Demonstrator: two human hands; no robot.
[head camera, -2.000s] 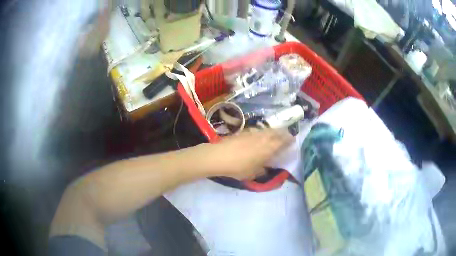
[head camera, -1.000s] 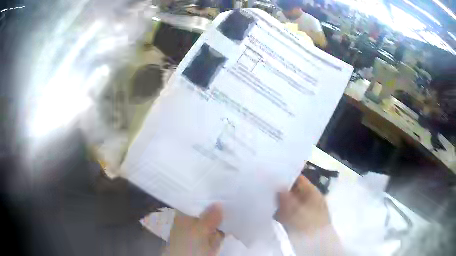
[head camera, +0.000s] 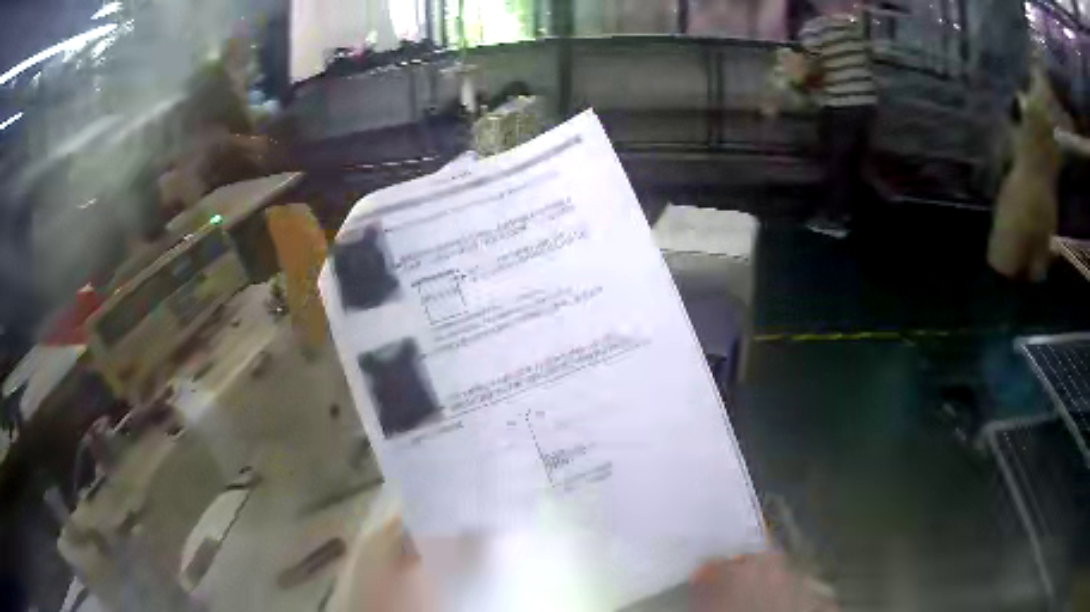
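Note:
A white instruction sheet (head camera: 538, 347) with printed text, a small line drawing and two dark blocks on its left side stands upright in front of me, tilted a little. My left hand (head camera: 385, 568) is blurred at the sheet's lower left edge and holds it. My right hand (head camera: 747, 582) holds the lower right corner and is partly cut off by the bottom edge of the picture. A bright glare covers the lower part of the sheet.
A blurred worktable (head camera: 269, 418) with machine parts lies on the left. A person in a striped top (head camera: 843, 72) stands at the back right. A dress form (head camera: 1028, 191) stands further right. A pale box-like surface (head camera: 708, 227) is behind the sheet. Green floor (head camera: 837, 383) carries a yellow line.
The view has swung from the other worktables to an aisle with a standing person. The sheet, held in both hands, now tilts the other way. The red basket seen earlier is gone from view.

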